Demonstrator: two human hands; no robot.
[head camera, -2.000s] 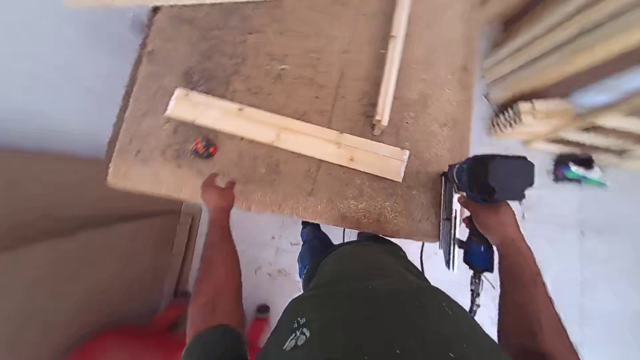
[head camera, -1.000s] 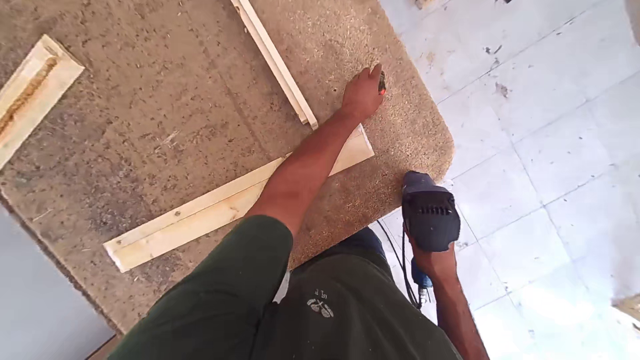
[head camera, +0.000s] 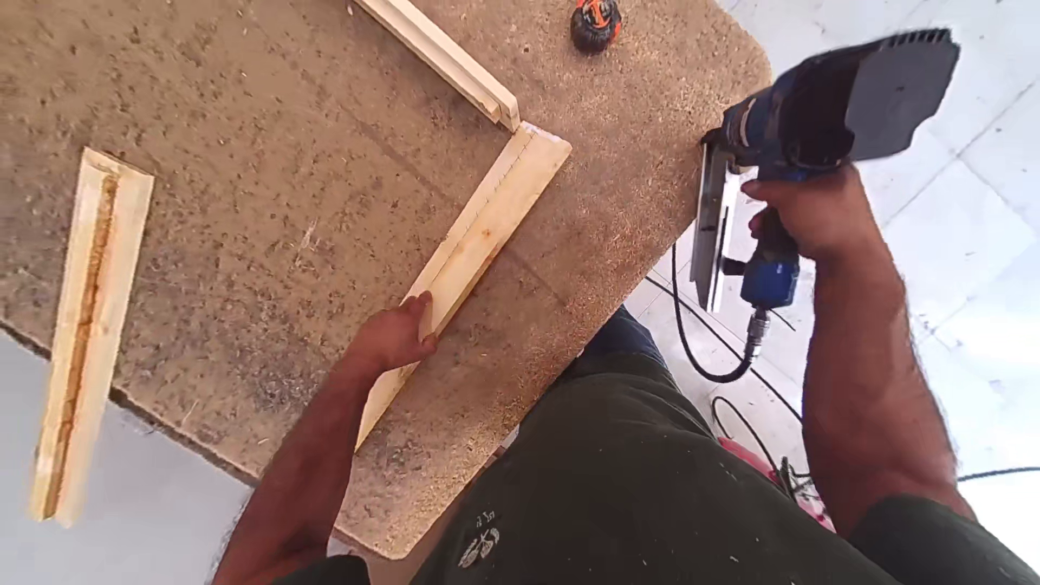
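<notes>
My left hand (head camera: 396, 335) grips a flat wooden board (head camera: 487, 231) near its lower part, thumb and fingers across its width. The board lies slanted on the particleboard worktop (head camera: 268, 203). Its upper end touches or nearly touches the end of a narrow grooved wooden strip (head camera: 447, 57). My right hand (head camera: 821, 213) is closed round the handle of a blue and black pneumatic nailer (head camera: 821, 122), held at the right edge of the worktop. An air hose (head camera: 707, 374) hangs from the nailer's handle. A black and orange tape measure (head camera: 595, 24) lies beyond the board's upper end.
Another wooden piece with a brown rough groove (head camera: 93, 325) lies at the left, its lower end jutting past the worktop's edge. Dark hoses or cords (head camera: 735, 414) run over the pale tiled floor (head camera: 959, 268) at the right. Sawdust covers the worktop's right part.
My left hand has moved from the tape measure beyond the strip's end to the board's lower part, leaving the tape measure on the worktop. The nailer remains in my right hand. The view has turned.
</notes>
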